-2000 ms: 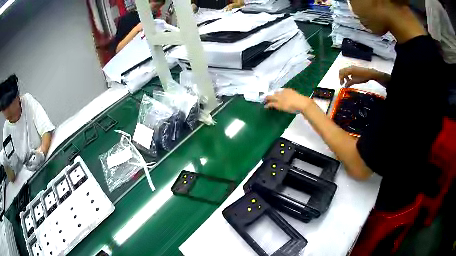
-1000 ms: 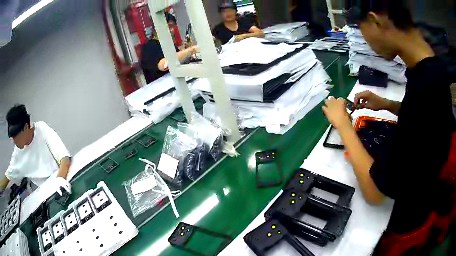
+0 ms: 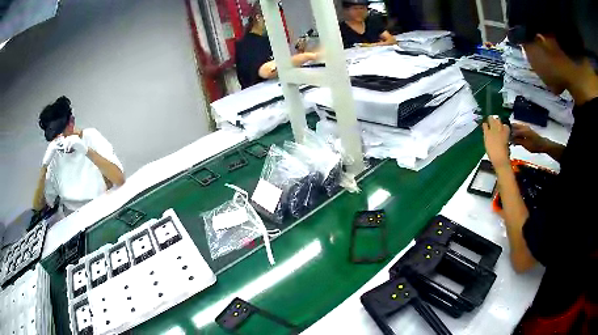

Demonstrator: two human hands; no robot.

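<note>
Neither of my hands is in view. A pile of several black phone housings (image 3: 429,253) with yellow dots lies overlapping on the white ledge at the lower right. One black housing (image 3: 370,219) lies singly on the green belt (image 3: 328,281). Another housing (image 3: 237,314) lies nearer, cut off by the bottom edge. A large white blister tray (image 3: 147,278) lies at the lower left, with black parts in some of its pockets.
Clear bags of black parts (image 3: 298,190) lie mid-belt by a pale post (image 3: 341,98). Tall black-and-white stacks (image 3: 406,98) stand beyond. A black-shirted person (image 3: 564,196) sits right beside an orange basket (image 3: 498,196). A white-shirted person (image 3: 79,163) is at left; two people are behind.
The view has swung, so the scene sits further right. A second single housing is now on the belt near the black-shirted person. The white-shirted person's gloved hands have risen to the face.
</note>
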